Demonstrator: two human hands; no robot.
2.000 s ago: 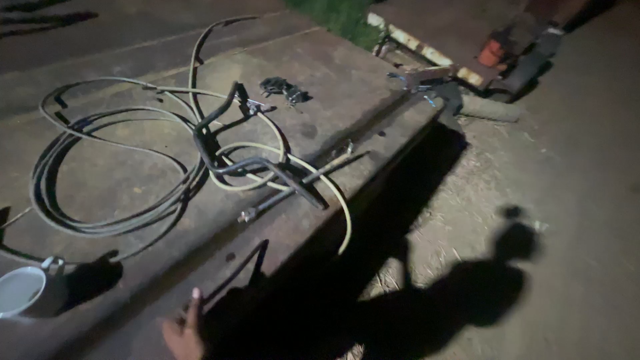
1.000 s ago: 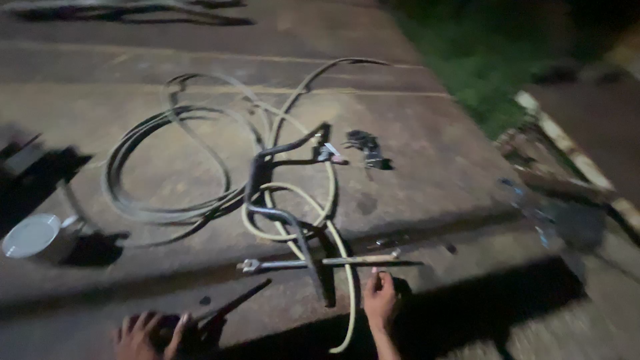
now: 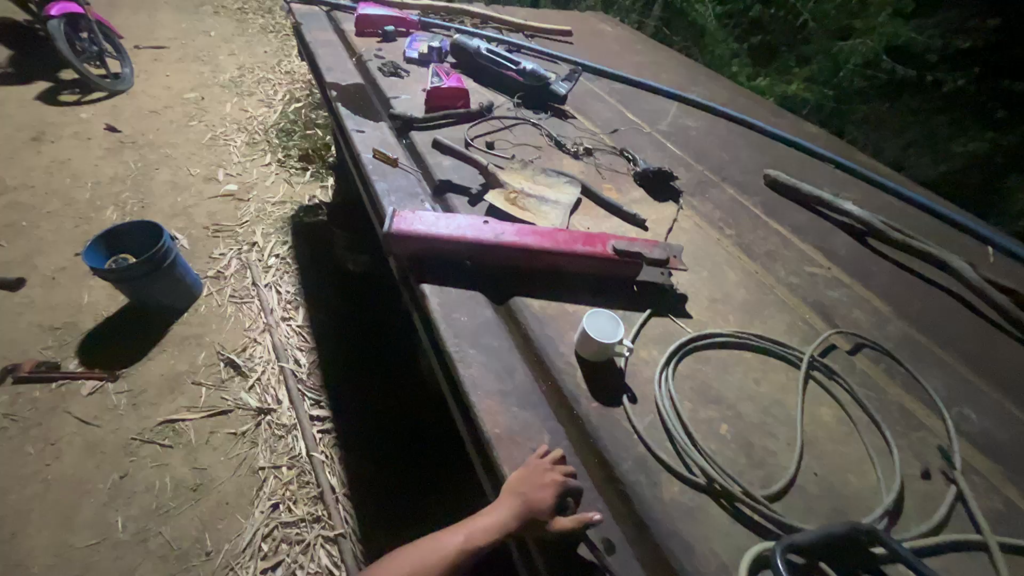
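My left hand (image 3: pixel 548 490) is at the near edge of a rusty metal platform (image 3: pixel 480 352), fingers curled and thumb pointing right. A thin dark bar shows just below the thumb; whether the hand grips it cannot be told. A white mug (image 3: pixel 602 335) stands upright above and to the right of that hand, beside a coiled hose or cable (image 3: pixel 680 400). Part of a bent black metal frame (image 3: pixel 852 548) shows at the bottom edge, over the coil. A red metal beam (image 3: pixel 520 242) lies across the platform beyond the mug. My right hand is out of view.
Beyond the beam lie a shovel blade (image 3: pixel 534 192), wiring (image 3: pixel 584 148), a screwdriver (image 3: pixel 386 158) and pink plastic parts (image 3: pixel 446 88). A long metal pipe (image 3: pixel 720 116) and a wooden branch (image 3: pixel 896 232) lie at the right. On the ground are a blue bucket (image 3: pixel 152 268) and a motorcycle wheel (image 3: pixel 90 52).
The view has swung left along the platform, bringing in the beam, shovel and bucket. My right hand, near a rod on the platform one second ago, has left view.
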